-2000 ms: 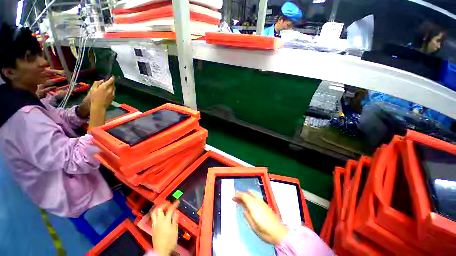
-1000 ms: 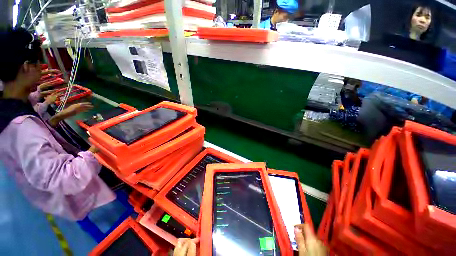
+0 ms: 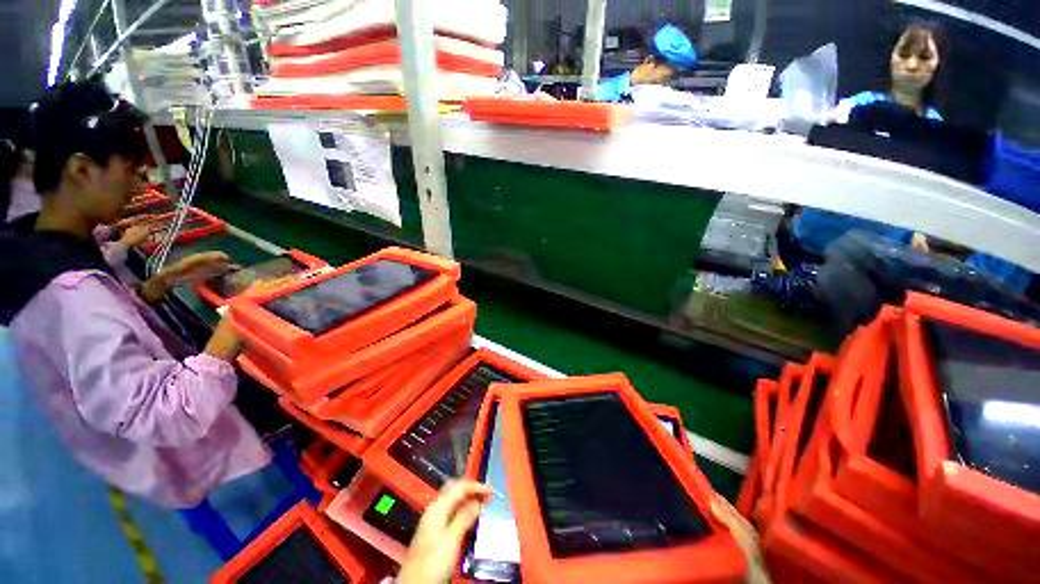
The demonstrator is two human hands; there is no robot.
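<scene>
A tablet [image 3: 604, 473] with a black screen and rows of small green text lies in an orange foam tray [image 3: 633, 567] at front centre, turned slightly. My right hand [image 3: 744, 542] holds this tray's right side, mostly hidden at its edge. Beneath, to the left, part of a tablet with a pale, lit screen [image 3: 495, 527] shows in another orange frame. My left hand [image 3: 447, 534] is at that lower frame's left edge, fingertips by the pale screen; whether it grips is unclear. Behind to the left, a tablet with a text list [image 3: 447, 434] lies in its tray.
A leaning stack of orange trays [image 3: 382, 354] stands left, with a dark tablet on top. Tilted trays [image 3: 850, 456] stand right. A green square shows on a screen [image 3: 386, 504] at lower left. A person in pink [image 3: 137, 376] works at left. A white shelf [image 3: 639, 146] crosses above.
The tray with the text-list tablet has shifted and turned to the right, covering most of the pale-screen tablet, which now shows on its left. My left hand has come up onto the lower frame.
</scene>
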